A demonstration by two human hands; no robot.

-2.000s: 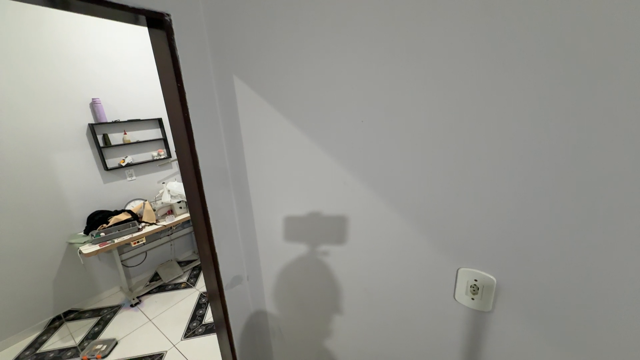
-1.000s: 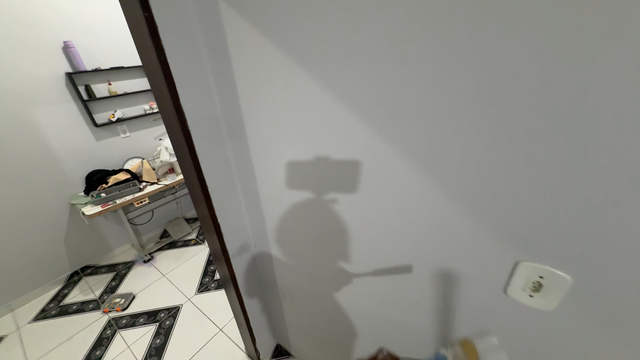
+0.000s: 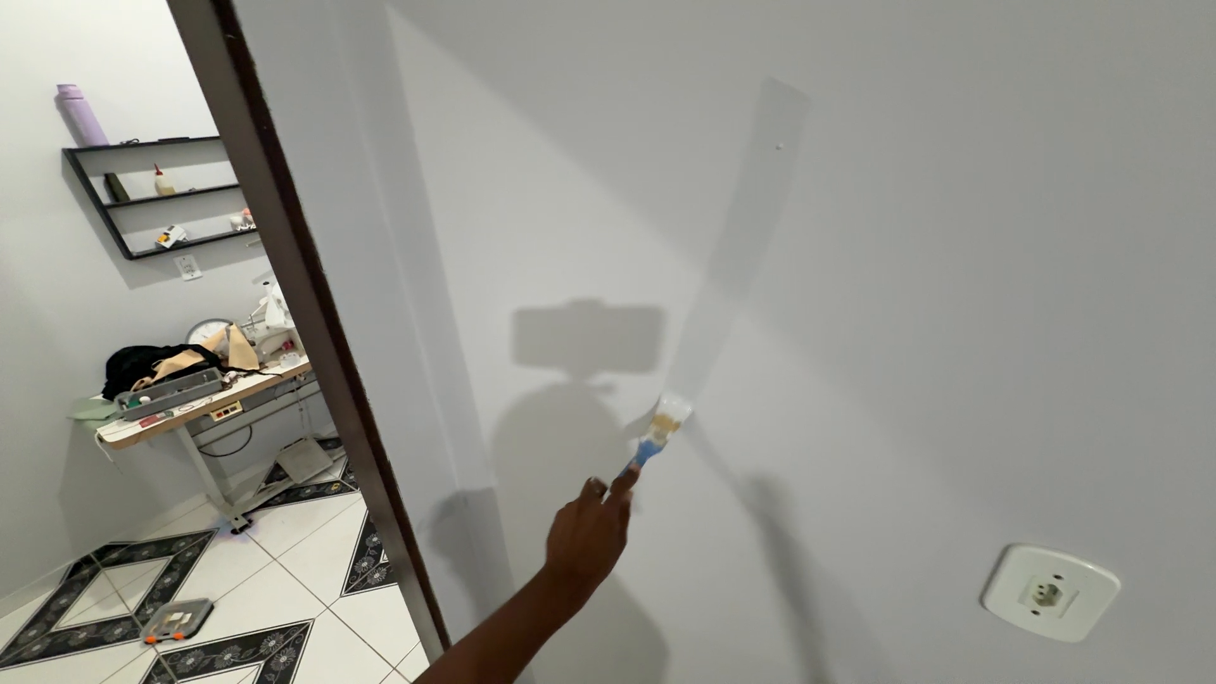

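My left hand reaches up from the bottom edge and grips the blue handle of a paintbrush. The brush tilts up and to the right, and its pale, paint-coated bristles are against the grey wall. From the bristles a darker, wet-looking streak runs up and slightly right along the wall. Part of the handle is hidden by the fingers. My right hand is out of view.
A wall socket is at the lower right. At left, a dark door frame borders a room with a cluttered table, a black wall shelf and a plastic case on the tiled floor.
My left hand has come up into view with the brush, which was only partly visible at the bottom edge a second ago. A dark streak now shows on the wall.
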